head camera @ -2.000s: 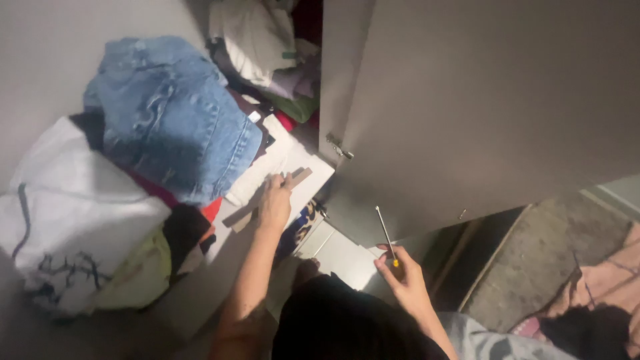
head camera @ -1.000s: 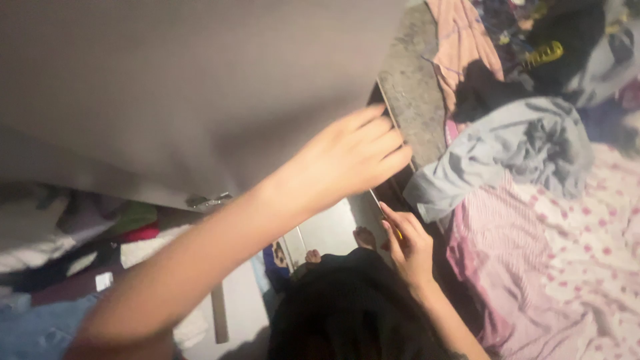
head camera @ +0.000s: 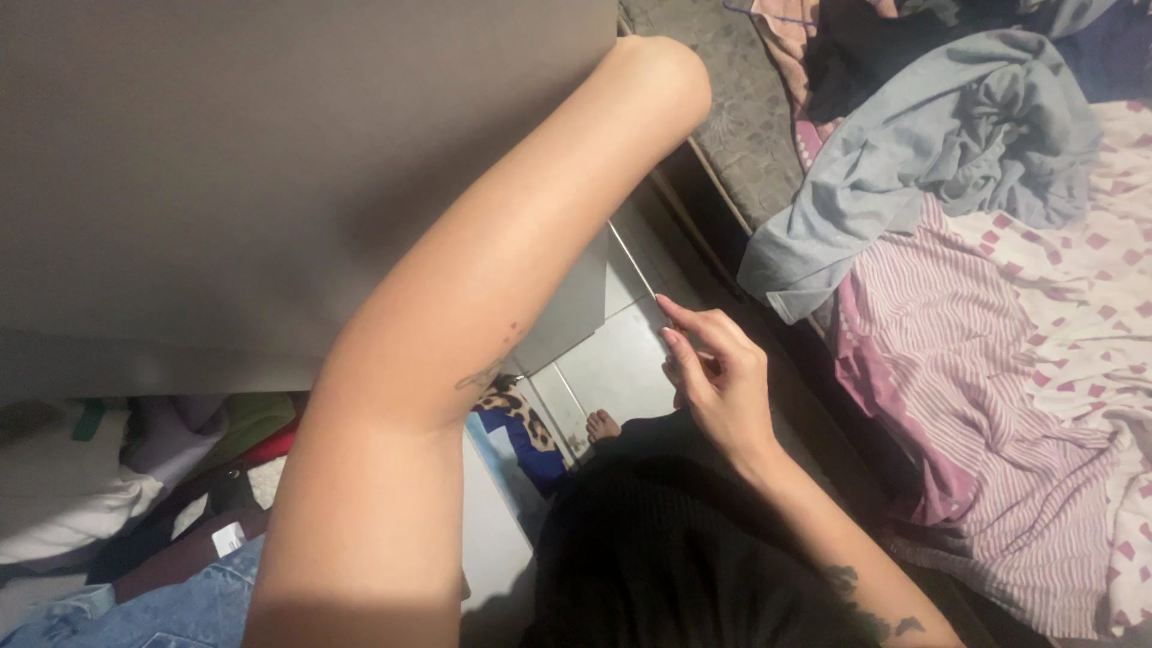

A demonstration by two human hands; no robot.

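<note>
My left hand (head camera: pixel 668 79) is bent at the wrist over the right edge of a large grey panel (head camera: pixel 225 171), which looks like a wardrobe door. Its fingers are hidden behind that edge, so what they touch cannot be seen. Below and to the right, my right hand (head camera: pixel 720 369) grips a screwdriver, whose thin metal shaft (head camera: pixel 633 258) points up and left. The handle is mostly hidden in the fingers, and the tip is out of sight by my left forearm.
Rumpled pink and white bedding (head camera: pixel 1008 360) and a grey-blue garment (head camera: pixel 936 153) lie on a bed at right. Folded clothes and blue denim (head camera: pixel 171 598) are at lower left. A leopard-print cloth (head camera: pixel 525 418) lies near a bare foot (head camera: pixel 601 425) on the tiled floor (head camera: pixel 621 360).
Two seconds ago my left hand was at a brown strip on a white board among the clothes; it has moved to the panel's right edge. The screwdriver stays in my right hand. The view has swung right.
</note>
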